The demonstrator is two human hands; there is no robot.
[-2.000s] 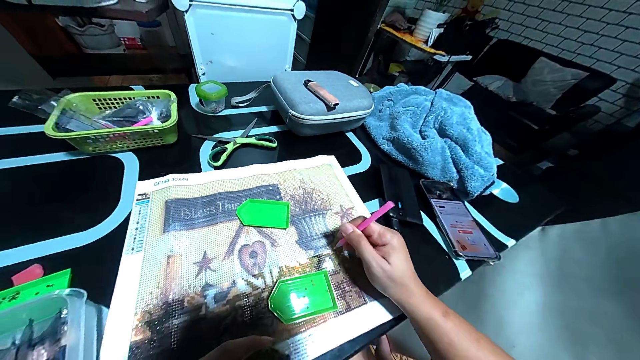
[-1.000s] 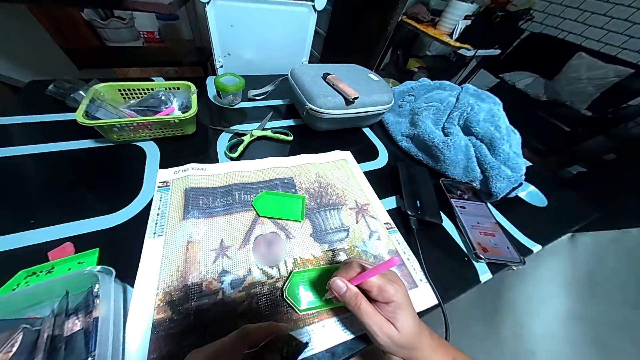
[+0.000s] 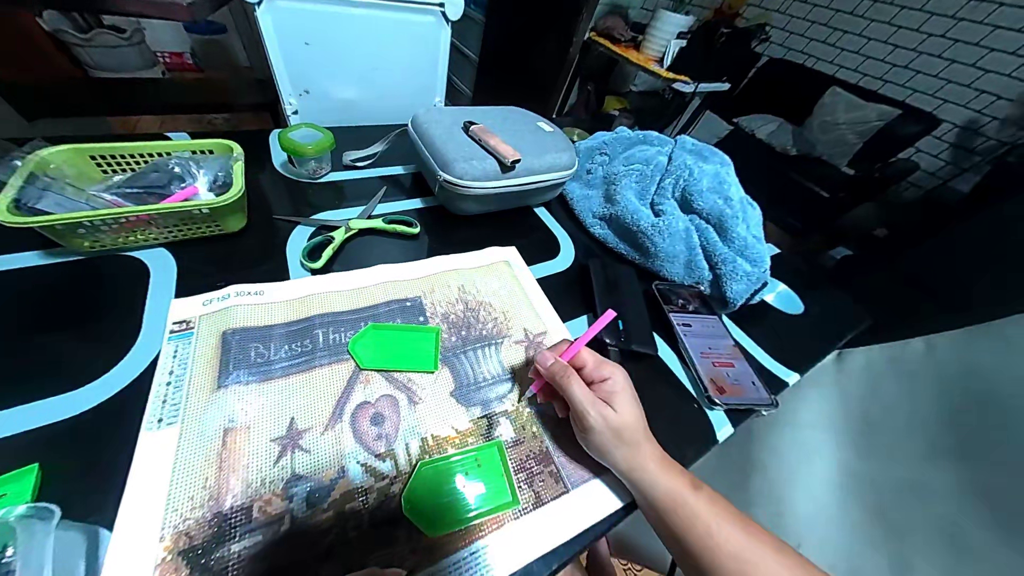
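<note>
My right hand [image 3: 596, 400] holds a pink diamond-painting pen [image 3: 572, 352], its tip on the right part of the printed canvas [image 3: 272, 432], beside the pictured pot. One green plastic tray [image 3: 398, 347] lies on the canvas over the printed sign. A second green tray [image 3: 462, 488] lies lower on the canvas, left of and below my right hand. Only a sliver of my left hand [image 3: 378, 571] shows at the bottom edge; what it holds is hidden. Drills cover the lower part of the canvas.
Behind the canvas are green-handled scissors [image 3: 348, 230], a lidded jar [image 3: 307, 150], a green basket [image 3: 136, 228] and a grey zip case [image 3: 496, 172] with a small device on top. A blue plush cloth [image 3: 668, 212], phone [image 3: 716, 348] and dark power bank [image 3: 622, 308] lie right.
My right hand has moved from the lower green tray up and right to the canvas beside the pictured pot, with the pen still held. My left hand has mostly dropped out of view.
</note>
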